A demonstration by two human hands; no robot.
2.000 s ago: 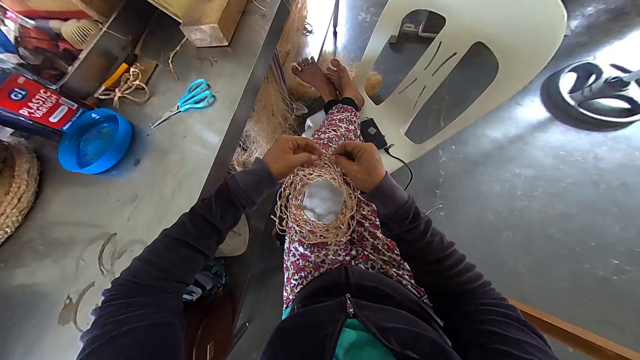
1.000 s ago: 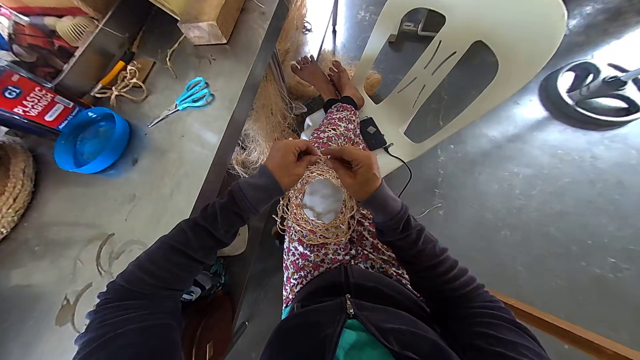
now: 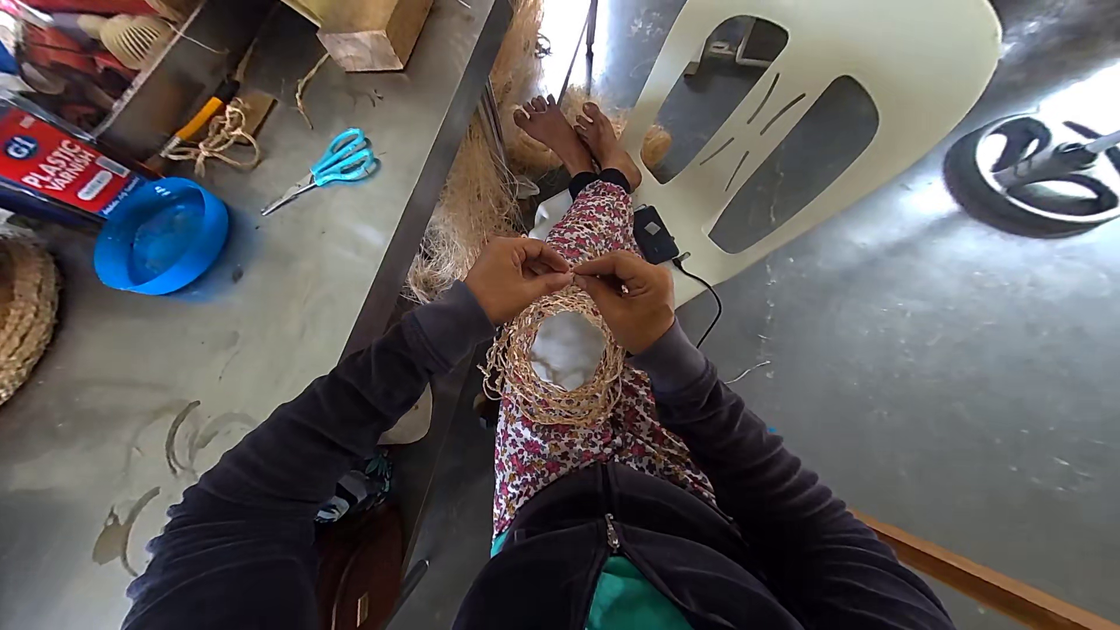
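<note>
On my lap, over floral trousers, lies a round coil of knotted natural-fibre cord [image 3: 560, 407] with a pale whitish round piece [image 3: 567, 350] showing at its centre. My left hand [image 3: 521, 278] and my right hand [image 3: 632, 296] meet just above the coil's far edge. Thumb and forefinger of each are pinched together, fingertips nearly touching, on what looks like a thin strand of the fibre cord; the strand itself is mostly hidden by the fingers.
The metal-topped table at left bears blue-handled scissors [image 3: 341, 162], a blue plastic lid [image 3: 162, 236], a varnish can [image 3: 61, 162], a wooden block [image 3: 374, 35] and a coiled woven piece [image 3: 24, 311]. Loose fibre [image 3: 472, 206] hangs beside it. A plastic chair [image 3: 919, 52] holds a black device [image 3: 654, 234] with a cable.
Both hands have shifted slightly and stay fingertip to fingertip above the coil. The coil remains on my lap.
</note>
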